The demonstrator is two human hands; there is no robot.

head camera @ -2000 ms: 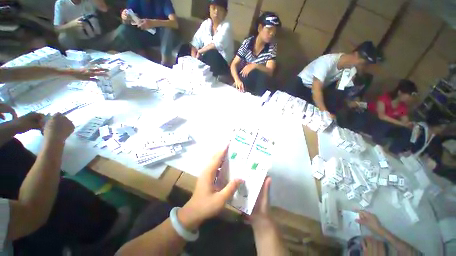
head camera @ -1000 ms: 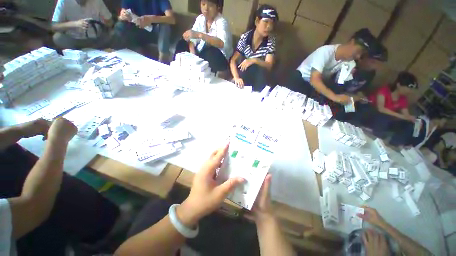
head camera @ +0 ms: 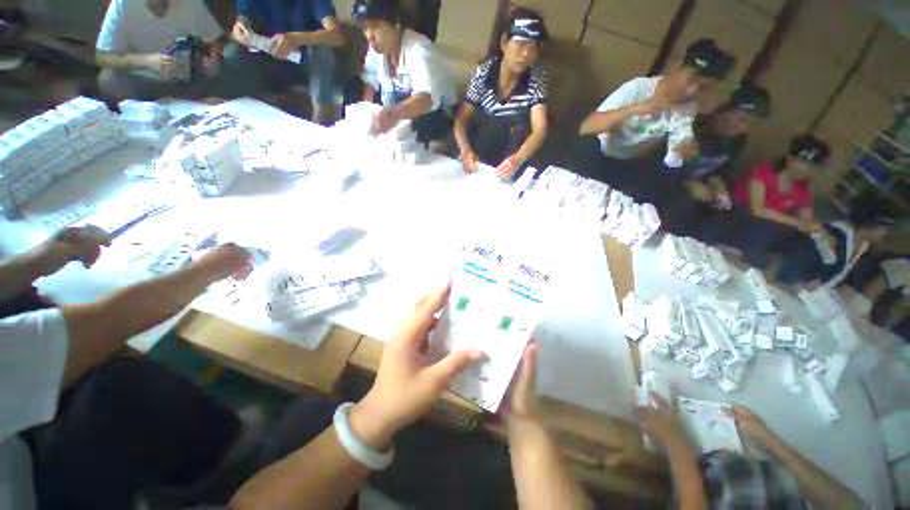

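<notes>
Two small retail cartons (head camera: 494, 324) lie side by side at the centre, white with a dark heading, blue lines and a green mark on each. My left hand (head camera: 414, 364) holds them from the left, its thumb on the front face. My right hand (head camera: 526, 383) holds their right edge low down, its fingers partly hidden behind them. The pair is held tilted above the near edge of the white-covered table (head camera: 584, 349). A white band sits on my left wrist.
Flat cartons (head camera: 317, 289) lie left of my hands. Stacked cartons (head camera: 60, 149) stand far left. A carton row (head camera: 589, 204) runs along the far edge. A loose heap (head camera: 703, 339) is on the right table. A person's arm (head camera: 140, 314) reaches in at left; people sit around.
My hands and the cartons have barely moved. The left neighbour's hand has reached right to the flat cartons. At lower right, a person's second hand has come to the carton stack.
</notes>
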